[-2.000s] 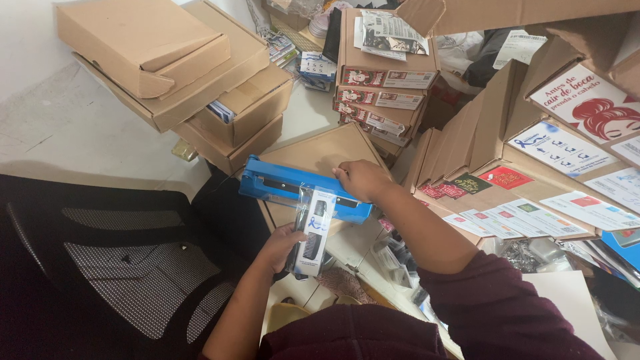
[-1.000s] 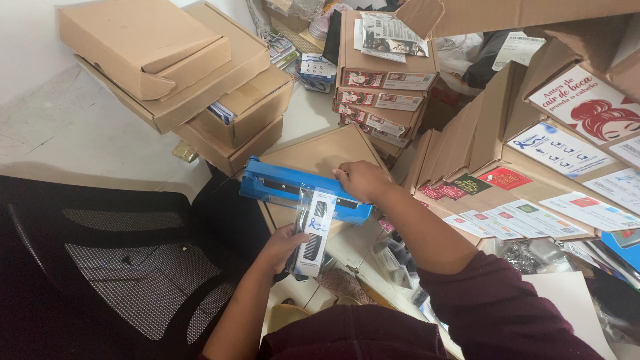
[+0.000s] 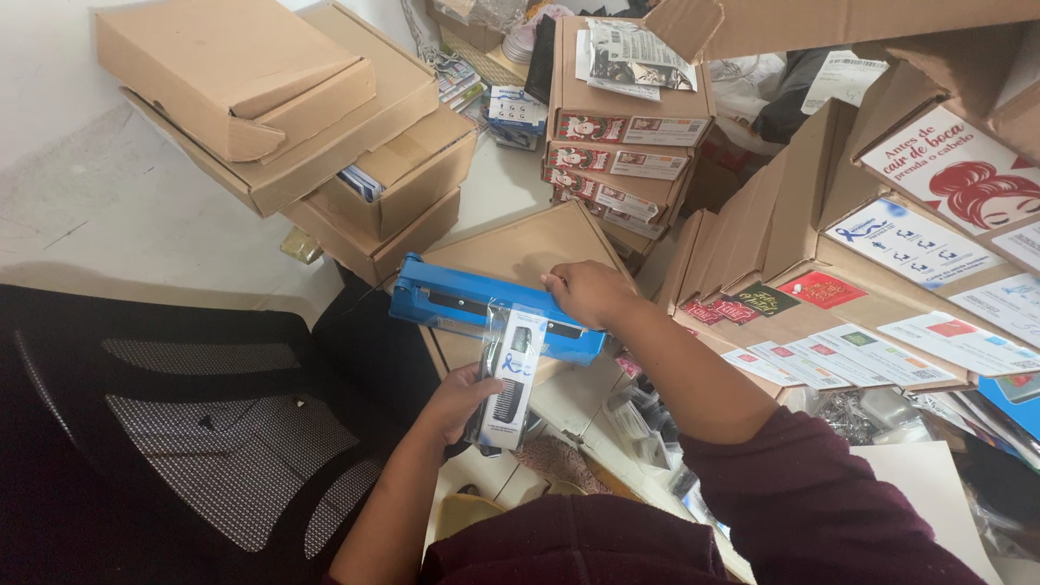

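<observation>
A blue hand impulse sealer (image 3: 439, 296) rests on a flat cardboard box (image 3: 520, 244) near the middle of the view. My right hand (image 3: 593, 296) lies closed over the right part of the sealer's arm. Below the sealer, my left hand (image 3: 463, 402) grips a clear plastic bag by its left edge, thumb in front. Inside the bag are a white printed card (image 3: 524, 357) and a black comb (image 3: 509, 400). The bag's upper end lies at the sealer's front edge; whether it is between the jaws I cannot tell.
Stacked cardboard boxes (image 3: 341, 106) stand at the upper left, with another labelled stack (image 3: 626, 106) behind the sealer. Leaning boxes with cards (image 3: 756, 236) fill the right. A black mesh chair (image 3: 236, 439) is at the lower left. Small plastic packets (image 3: 642, 422) lie right of the bag.
</observation>
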